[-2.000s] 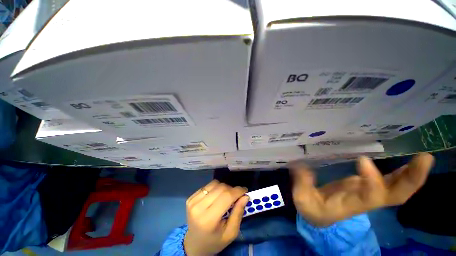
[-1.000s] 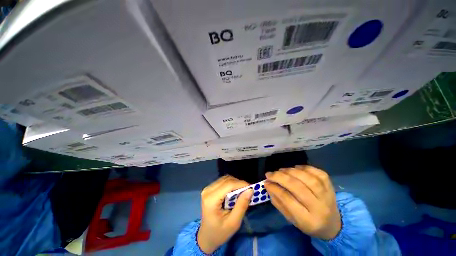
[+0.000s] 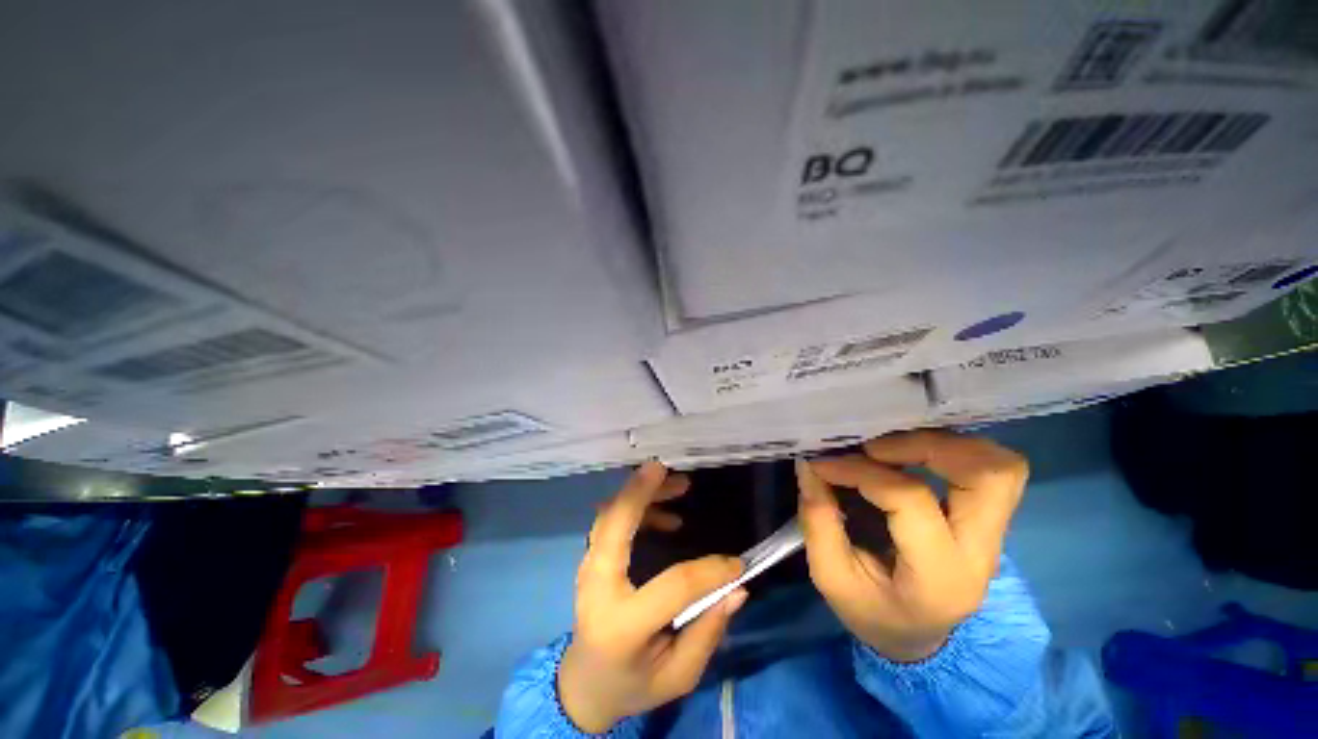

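My left hand (image 3: pixel 646 606) pinches the white sticker sheet (image 3: pixel 713 589) between thumb and finger, with its index finger raised to the lower boxes. The sheet is seen nearly edge-on, so its blue dots do not show. My right hand (image 3: pixel 908 537) is at the sheet's right end, thumb and index fingertips together; whether a sticker is between them cannot be told. White phone boxes (image 3: pixel 752 274) fill the upper view, very close. A barcode label (image 3: pixel 1127 137) is on the near right box. A blue dot sticker (image 3: pixel 990 326) sits beside a label on a lower box.
A red stool (image 3: pixel 347 614) stands on the blue floor at lower left. A blue stool (image 3: pixel 1214 664) is at lower right. Blue clothing (image 3: pixel 72 606) of another person shows at far left. The green bench (image 3: pixel 1279 329) shows at the right edge.
The boxes loom nearer. The sheet has turned from dots facing up to nearly edge-on. My left index finger has lifted off it towards the boxes. My right hand stays near the sheet's right end.
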